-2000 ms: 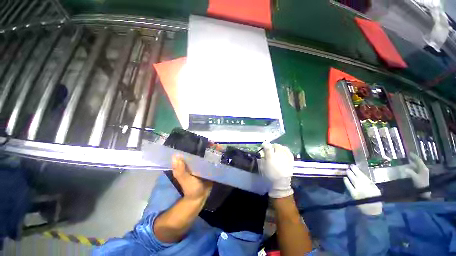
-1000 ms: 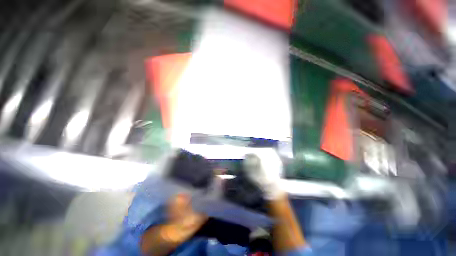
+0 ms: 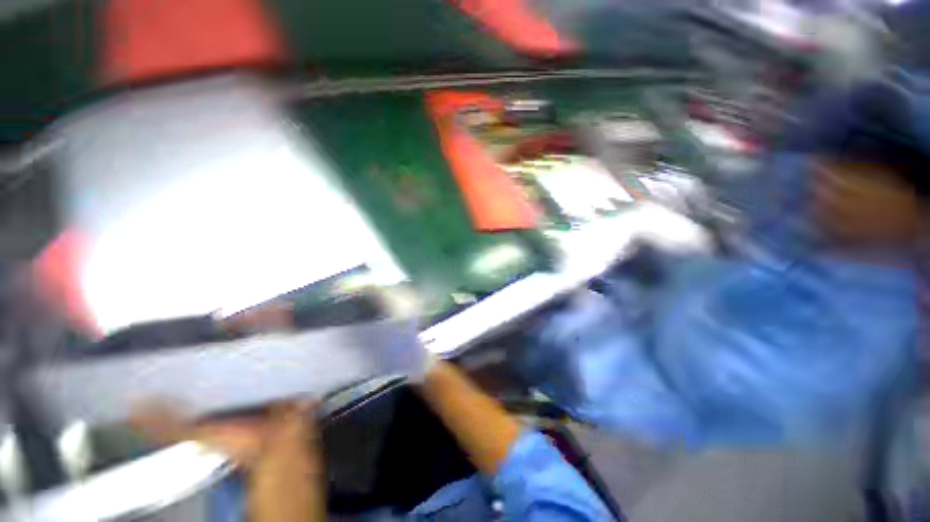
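A long silver fan panel [image 3: 224,369] is held up at the near end of the silver-white unit housing [image 3: 214,194], with black fans [image 3: 168,331] on its far side. My bare left hand [image 3: 229,433] grips its near lower edge. My gloved right hand [image 3: 403,336] is at the panel's right end, its fingers blurred. The housing lies on the green board with its near end towards the panel. Whether panel and housing touch is hidden by the blur.
A neighbouring open unit [image 3: 571,178] stands on the line to the right, beside an orange-red foam pad [image 3: 479,173]. A person in a blue smock [image 3: 755,326] is close on the right. More foam [image 3: 194,36] lies behind the housing.
The view has swung to the right, bringing the neighbouring person into sight. The fan panel is now level across the housing's near end, where before it hung lower and tilted.
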